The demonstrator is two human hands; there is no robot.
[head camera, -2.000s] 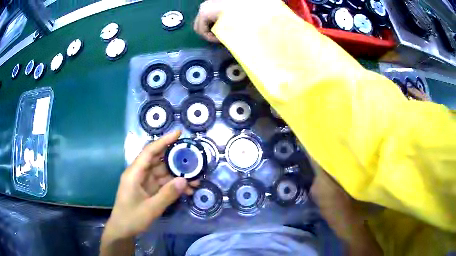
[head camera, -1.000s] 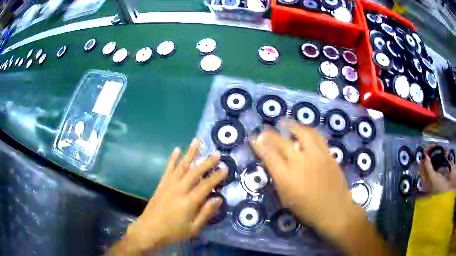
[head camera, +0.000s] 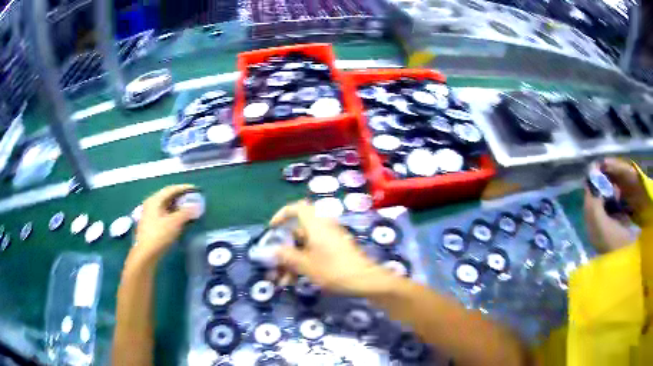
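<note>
The clear blister tray [head camera: 240, 312] lies in front of me with rows of black-rimmed discs in its pockets. My left hand [head camera: 163, 218] is at the row of loose discs left of the tray, its fingers on a pale-faced disc [head camera: 191, 205]. My right hand [head camera: 322, 250] is over the tray's upper part, holding a blurred disc [head camera: 273, 246] tilted between its fingers. Part of the tray's upper row is hidden behind my right hand and forearm.
Two red bins [head camera: 297, 141] heaped with discs stand behind, a clear tub of discs [head camera: 197, 146] beside them. Loose discs [head camera: 323, 184] lie before the bins. A small clear box [head camera: 63, 286] is at left. A yellow-sleeved coworker [head camera: 608, 300] holds a disc over a second tray [head camera: 515, 279].
The view has shifted towards the bins. My left hand has moved from the tray to the loose discs. My right hand has lifted and now holds a disc.
</note>
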